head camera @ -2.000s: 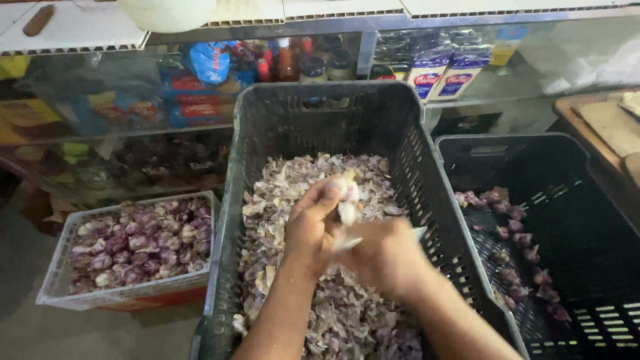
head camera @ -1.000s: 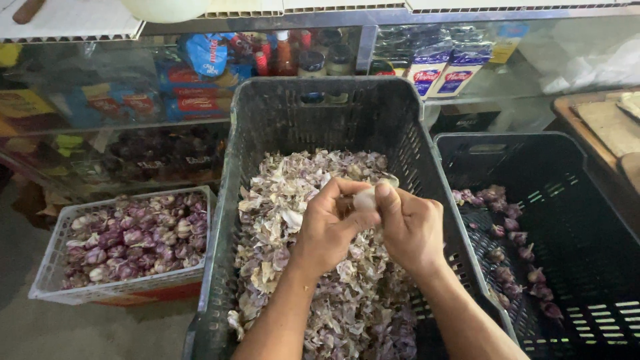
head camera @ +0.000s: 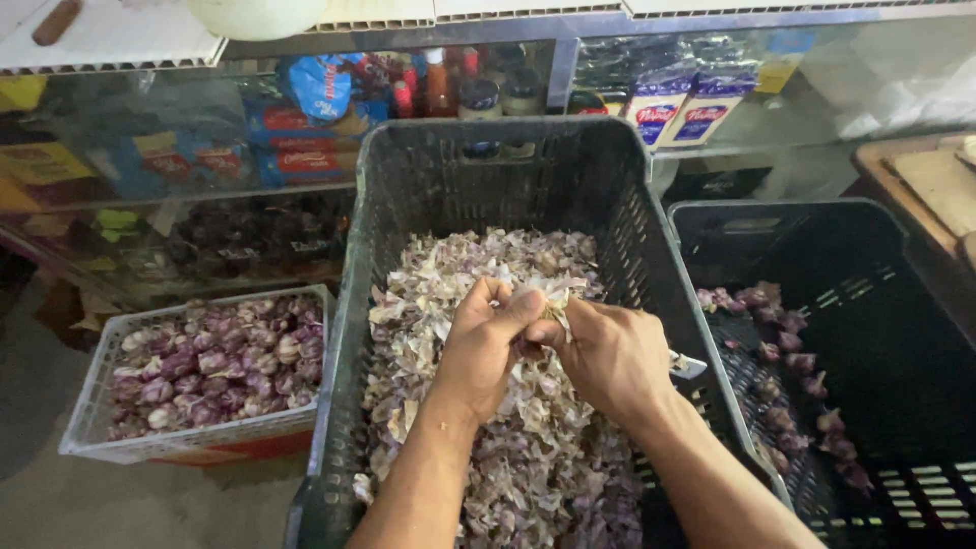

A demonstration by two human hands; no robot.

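Observation:
Both hands are together above loose garlic skins [head camera: 526, 450] that fill the lower part of a black plastic crate [head camera: 496, 183]. My left hand [head camera: 484, 343] grips a garlic bulb, mostly hidden by the fingers, with pale papery skin [head camera: 560, 293] sticking out over it. My right hand [head camera: 610, 347] pinches at the same bulb and skin with thumb and forefinger. A small metal blade [head camera: 690, 367] juts out on the outer side of my right hand; its handle is hidden in the palm.
A white plastic crate [head camera: 206, 431] of purple garlic bulbs [head camera: 221, 358] stands at the left. Another black crate [head camera: 808, 210] with scattered bulbs [head camera: 778, 419] is on the right. Behind are glass shelves with packaged goods [head camera: 305, 152], and a wooden board [head camera: 926, 175] lies at the far right.
Two seconds ago the bulb showed at my left fingertips with the blade across it. Now the blade points outward from my right hand, and the fingers of both hands close around the bulb.

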